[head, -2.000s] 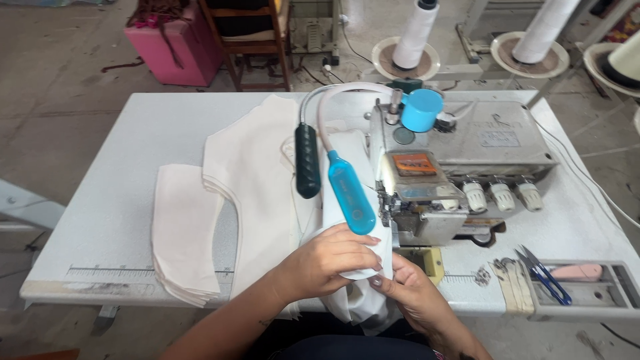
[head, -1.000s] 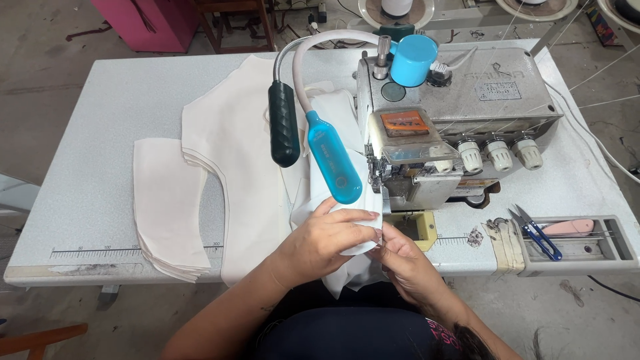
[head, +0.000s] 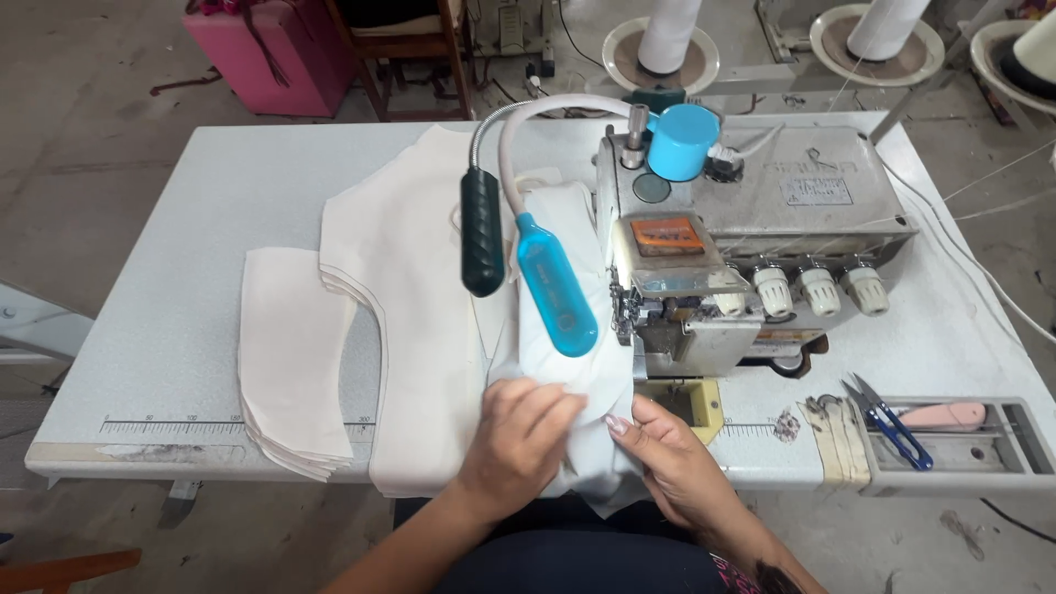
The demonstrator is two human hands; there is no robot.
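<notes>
White fabric [head: 549, 371] lies in front of the presser foot of an overlock sewing machine [head: 742, 190] and hangs over the table's front edge. My left hand [head: 520, 441] rests on this fabric with its fingers bent, holding it near the edge. To its right, my right hand [head: 672, 454] pinches the fabric's edge between thumb and fingers. Left of the fabric lie a stack of large cut fabric panels [head: 412, 330] and a stack of smaller curved pieces [head: 293, 355]. A blue lamp head [head: 557, 285] and a dark lamp head [head: 482, 235] hang above the fabric.
Blue thread snips [head: 891, 425] and a pink-handled tool [head: 945, 415] lie in a grey tray [head: 957, 478] at the right. Thread cones [head: 668, 37] stand behind the machine. A pink case [head: 268, 58] and a wooden chair [head: 400, 49] are beyond the white table [head: 190, 330].
Both hands stay on the white fabric near the table's front edge, with small shifts of the fingers. The view has moved somewhat.
</notes>
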